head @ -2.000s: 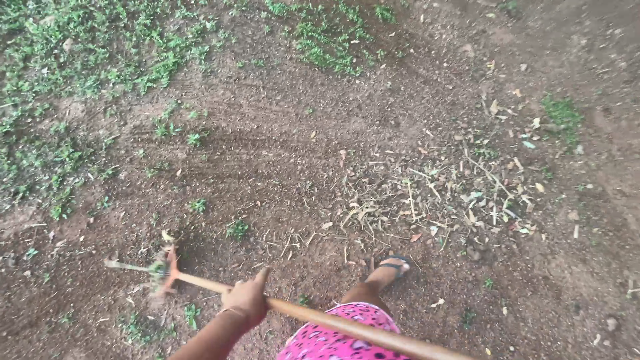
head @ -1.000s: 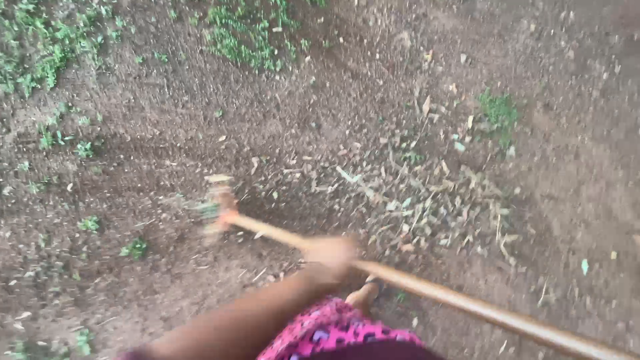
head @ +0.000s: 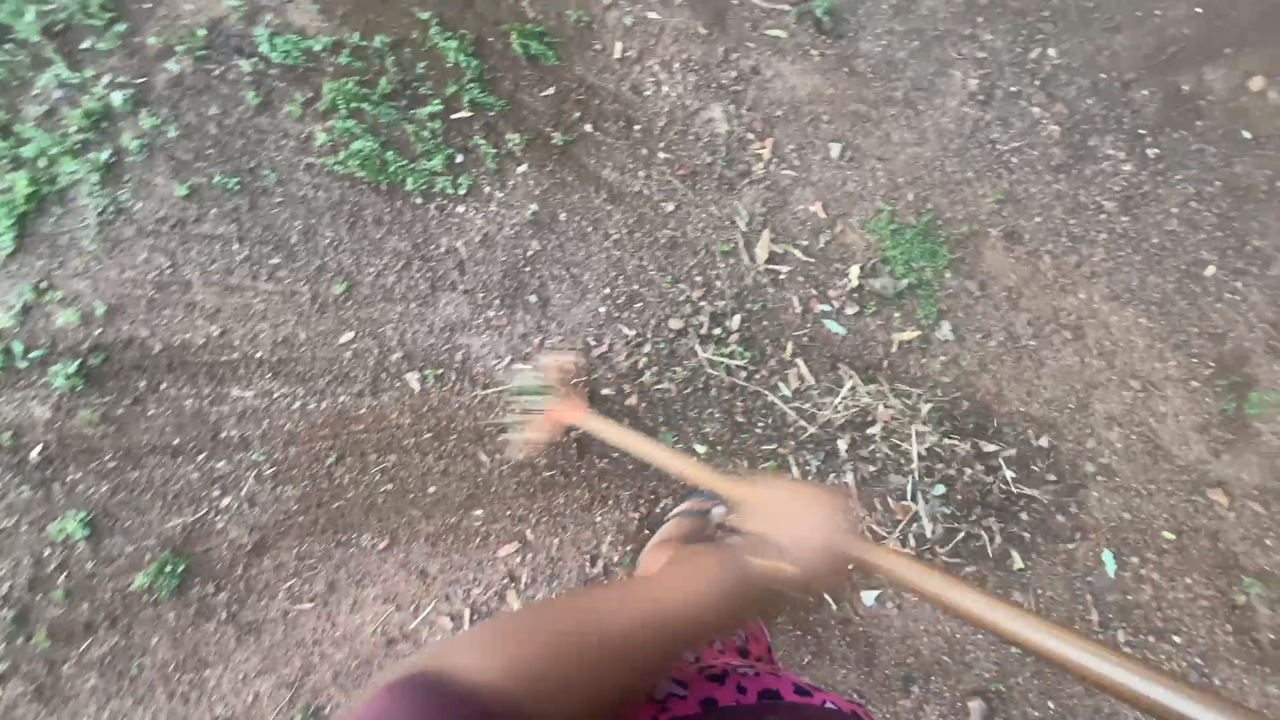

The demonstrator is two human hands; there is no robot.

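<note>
My left hand (head: pixel 795 525), blurred by motion, is closed around the wooden handle of a rake (head: pixel 1010 620). The handle runs from the lower right corner up to the left and ends in a small orange rake head (head: pixel 548 403) on the soil, also blurred, with some green and dry bits at it. Just right of my left hand lies a loose heap of dry leaves and twigs (head: pixel 915 450). My right hand is out of view.
A sandaled foot (head: pixel 685 530) stands partly behind my forearm, beside the handle. Low green weeds (head: pixel 390 130) grow at the upper left, and a smaller tuft (head: pixel 910 250) is above the leaf heap. Small weeds (head: pixel 160 575) dot the bare soil at lower left.
The rake head and my left hand have moved to the right, bringing the head close to the leaf heap. The hand has stayed closed on the handle.
</note>
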